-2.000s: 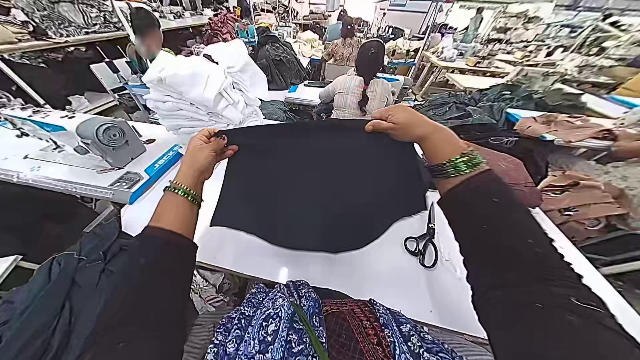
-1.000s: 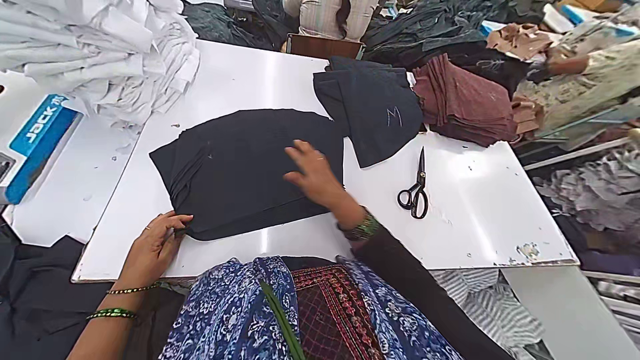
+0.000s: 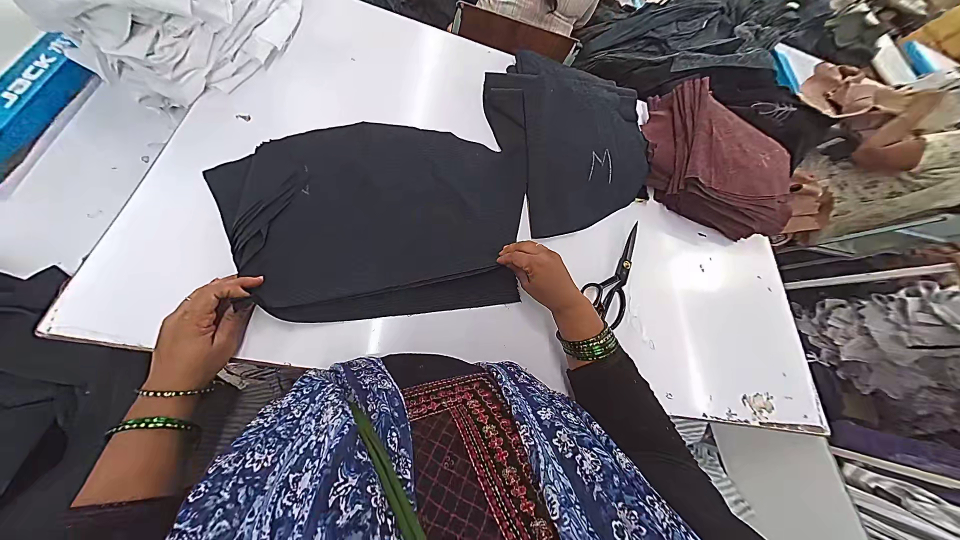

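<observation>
A stack of dark cut fabric pieces (image 3: 382,217) lies flat on the white table (image 3: 720,345). My left hand (image 3: 202,322) pinches the stack's lower left corner, thumb under and fingers on top. At the lower right edge, my right hand (image 3: 544,277) pinches the border of the upper layer, which lies slightly askew over the piece below. Black-handled scissors (image 3: 619,277) rest just right of my right hand, blades pointing away. A second dark fabric stack (image 3: 577,142) with a chalk letter touches the first at its upper right. Beside it sits a maroon fabric stack (image 3: 716,157).
A heap of white fabric (image 3: 180,45) covers the table's far left, near a blue and white sewing machine part (image 3: 45,97). Dark cloth (image 3: 45,390) hangs at the lower left. Beyond the far edge are a brown box (image 3: 514,34) and more garments. Another person's arm (image 3: 892,146) shows at right.
The dark piece held up between both hands two seconds ago lies on the table. My right hand has moved from the top of the stack to its lower right edge. The view has tilted down.
</observation>
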